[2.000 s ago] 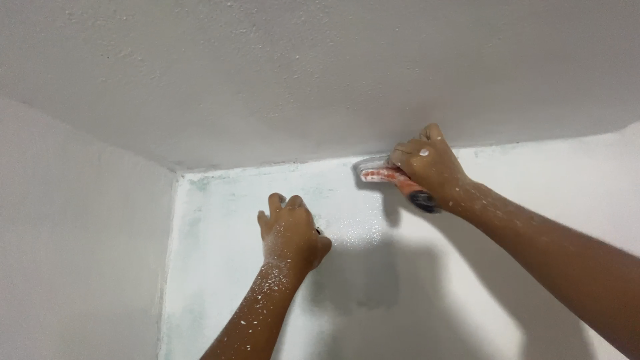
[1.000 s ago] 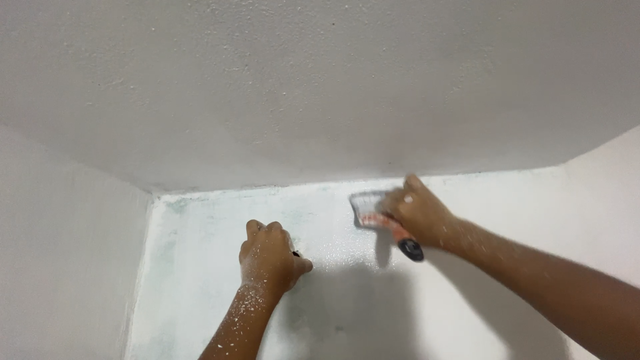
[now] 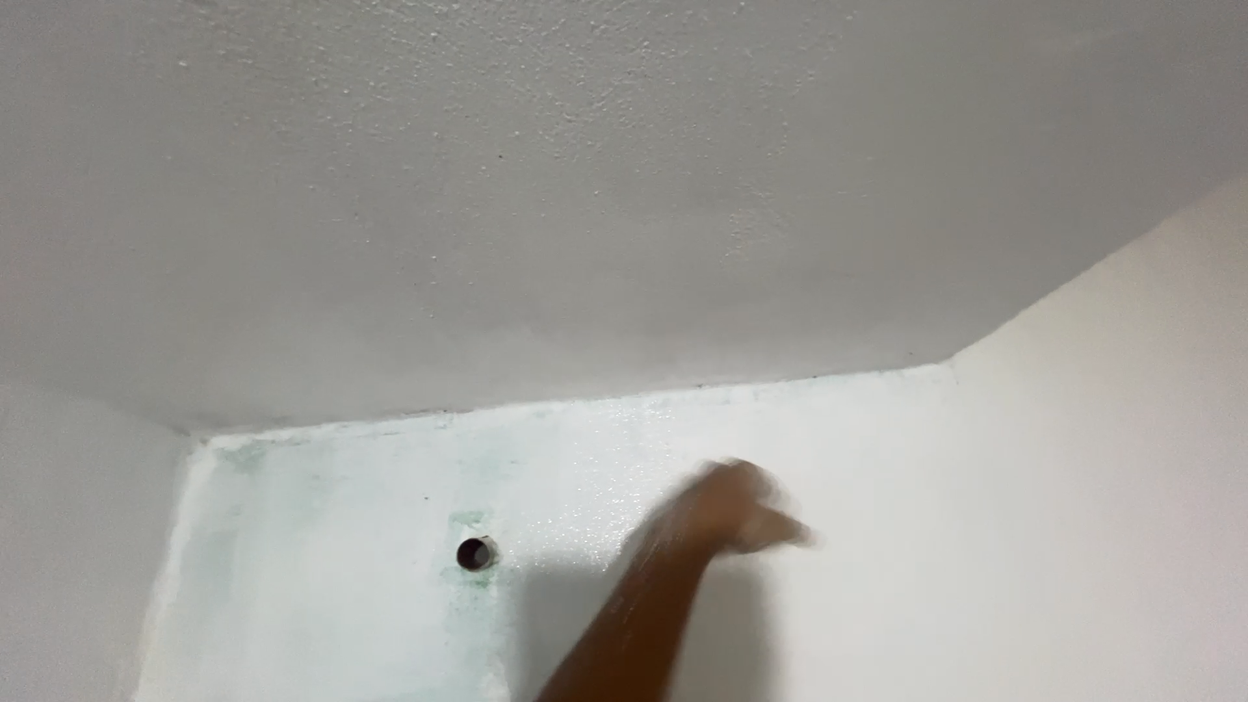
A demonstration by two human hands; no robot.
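Observation:
My left hand (image 3: 746,512) is raised in front of the white wall (image 3: 877,604), blurred by motion, with the forearm rising from the bottom edge. The fingers point up and to the right. No object shows in it, but the blur hides how far the fingers are closed. To its left, a round pipe opening (image 3: 476,554) with a dark inside sits in the wall, ringed by greenish patches. Wet, glistening paint specks lie on the wall between the opening and the hand. My right hand and the paintbrush are out of view.
A grey-white ceiling (image 3: 546,244) with a bumpy texture spans the top and meets the wall along a rough edge. Side walls stand at the left (image 3: 78,546) and right (image 3: 1150,439). The arm's shadow falls on the wall below the hand.
My left hand has moved right, away from the pipe opening it largely covered. My right hand, holding the paintbrush earlier, has left the view. The view has shifted somewhat to the right.

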